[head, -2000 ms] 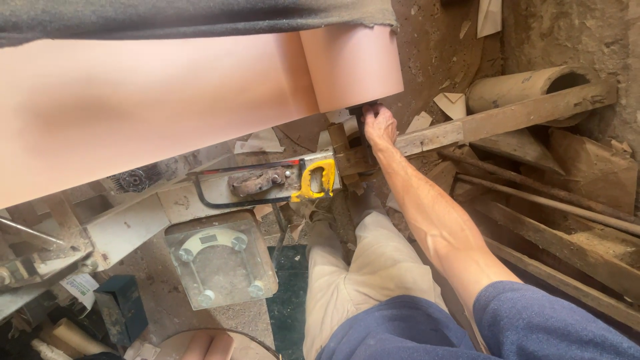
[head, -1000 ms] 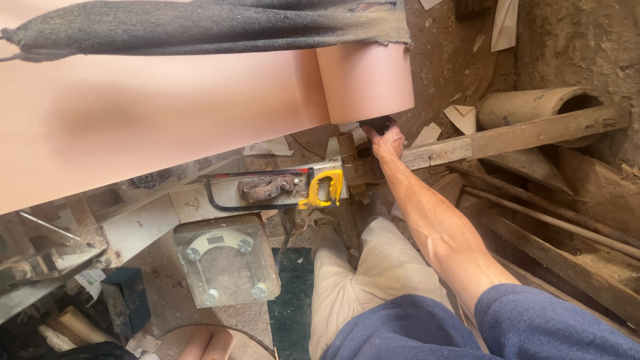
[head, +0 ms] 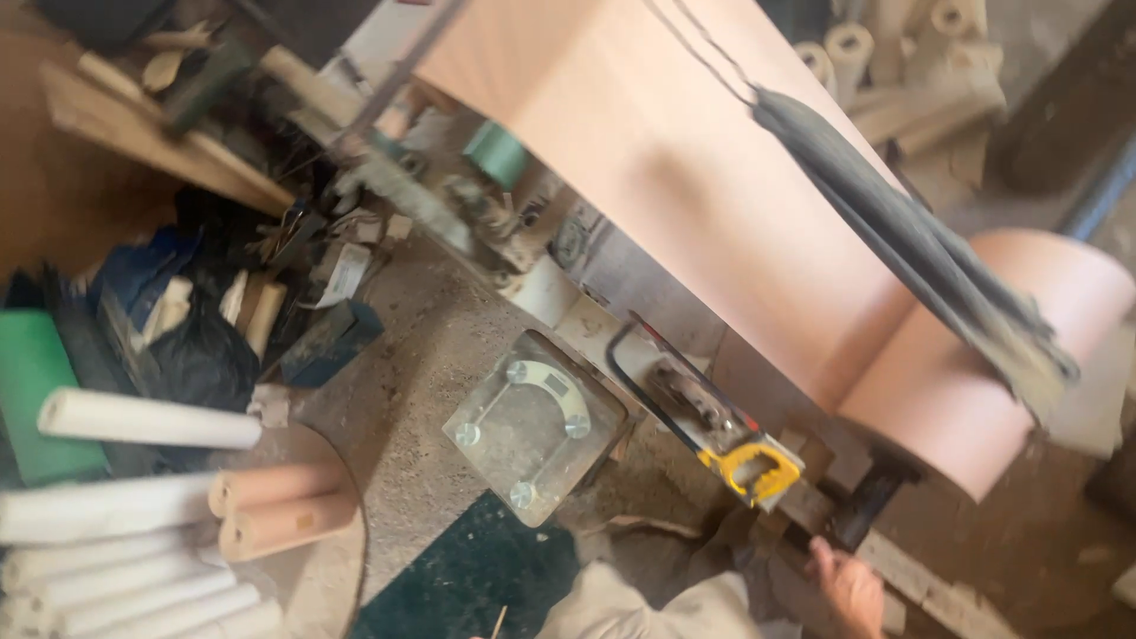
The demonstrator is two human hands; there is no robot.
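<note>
My right hand (head: 848, 581) is at the lower right, its fingers at the lower end of a dark shaft (head: 874, 501) that comes out of the large pink roll (head: 958, 408); blur hides whether they grip it. From that roll a wide pink sheet (head: 683, 195) runs to the upper left. A twisted grey cloth (head: 896, 231) lies across sheet and roll. Left of the shaft, a hacksaw with a yellow handle (head: 761, 472) lies on a board. Only what may be a fingertip of my left hand shows at the bottom edge, by a thin stick (head: 499, 623).
A glass bathroom scale (head: 541, 435) lies left of the hacksaw. Pink rolls (head: 288, 525) rest on a round board at the lower left, beside several white rolls (head: 115, 506). A black bag (head: 204, 355) and a dark box (head: 333, 344) stand behind. A wooden beam (head: 932, 586) runs along the lower right.
The view has swung strongly, bringing in the rolls at the left. My right hand stays near the shaft end of the pink roll. No object has plainly moved.
</note>
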